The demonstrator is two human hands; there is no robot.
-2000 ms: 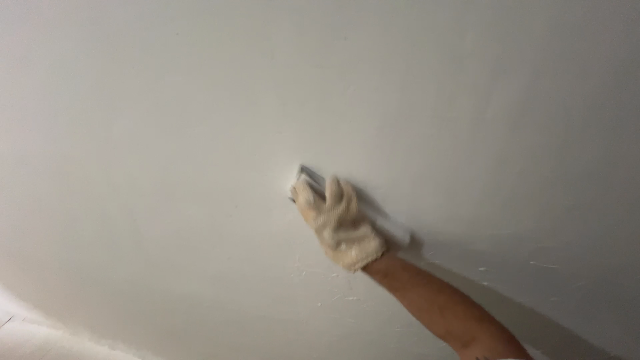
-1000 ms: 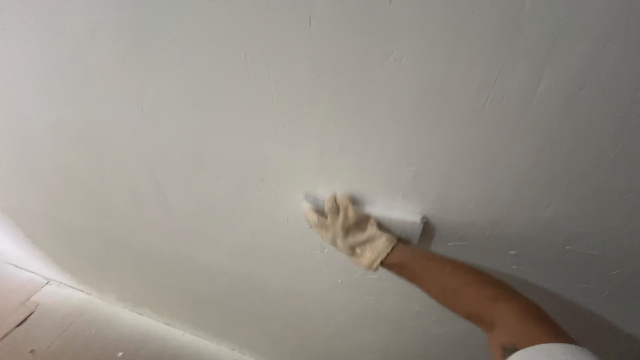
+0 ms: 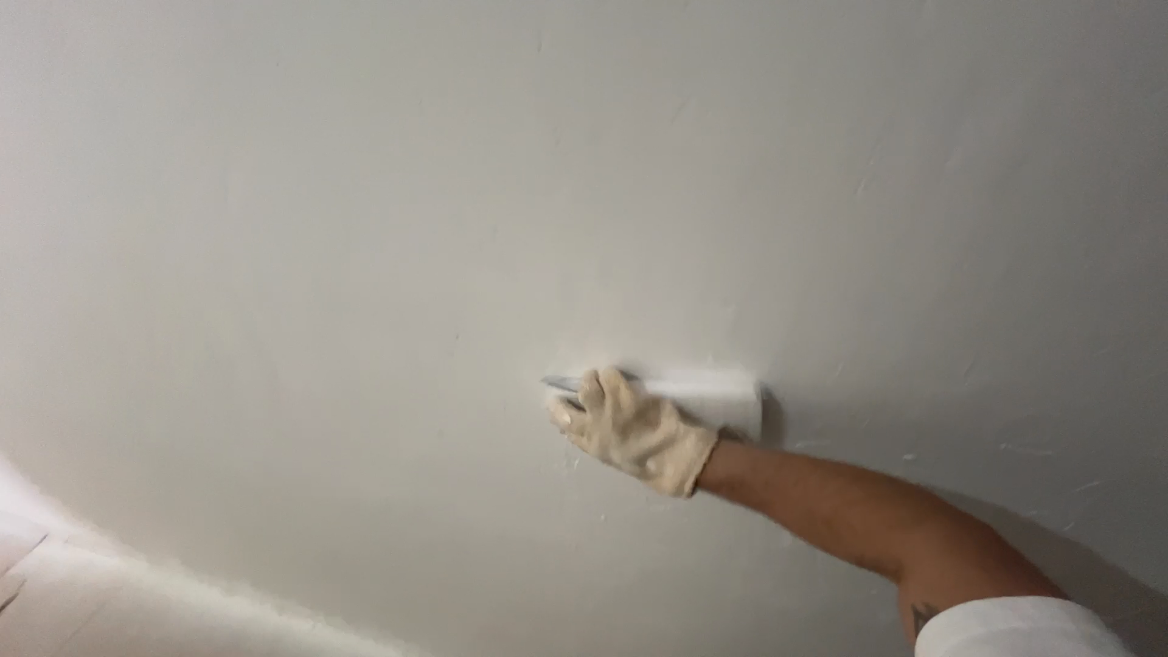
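Note:
My right hand (image 3: pixel 639 433), in a cream cloth work glove, is closed around a long flat tool (image 3: pixel 707 392) with a pale face, perhaps a sanding block or a wide plastering blade. The tool lies against a smooth, grey-white wall (image 3: pixel 365 274), its longer end reaching right of the glove and its narrow grey tip showing at the left. Its grip is hidden under my palm and fingers. My left hand is not in view.
Small raised marks and scratches (image 3: pixel 1031 447) show on the wall at the right, around the shadow of my arm. At the lower left, the wall meets a pale surface (image 3: pixel 73 593) with dark cracks or joints.
The tool, tilted down to the right two seconds ago, now lies nearer to level. More of my arm and a white sleeve have come into view. The view has shifted somewhat.

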